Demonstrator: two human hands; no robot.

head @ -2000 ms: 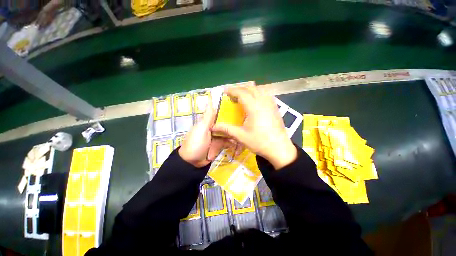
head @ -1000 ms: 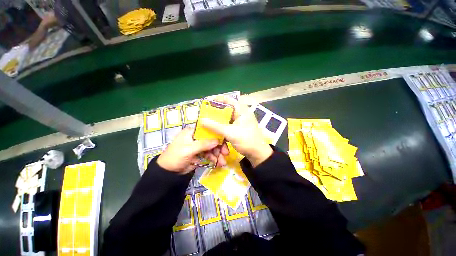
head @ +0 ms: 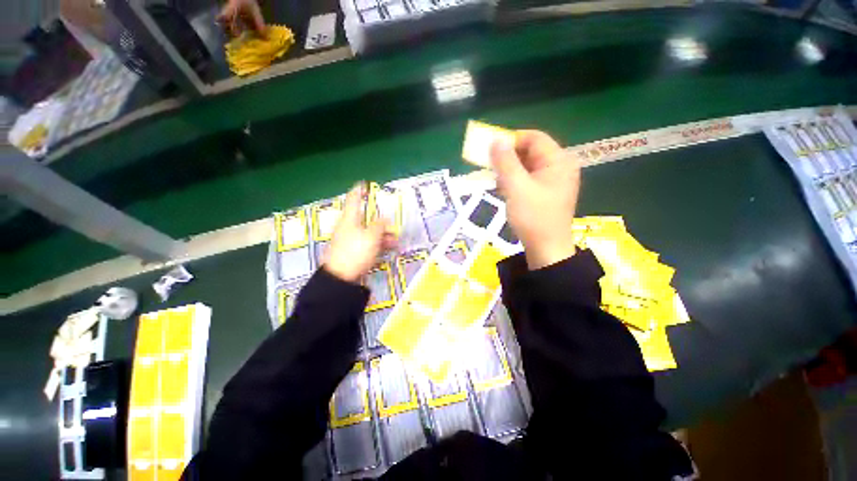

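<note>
My left hand is over the upper part of the pocketed tray, with fingers around a thin yellow-bordered frame; its fingertips partly hide the contact. My right hand is raised right of the tray and pinches a small yellow-edged piece whose whitish face shows. A white adhesive sheet with yellow rectangles lies slanted across the tray; its upper windows are empty. Yellow-bordered frames sit in several tray pockets.
Loose yellow pieces lie right of my right forearm. A yellow sheet stack, a black block and white scraps are at left. A metal post stands upper left. Another pocketed tray is far right. Another person's hand shows across the green belt.
My hands have separated: the left moved up to the tray's top row, the right moved up and right with the yellow-edged piece. The adhesive sheet is now more exposed.
</note>
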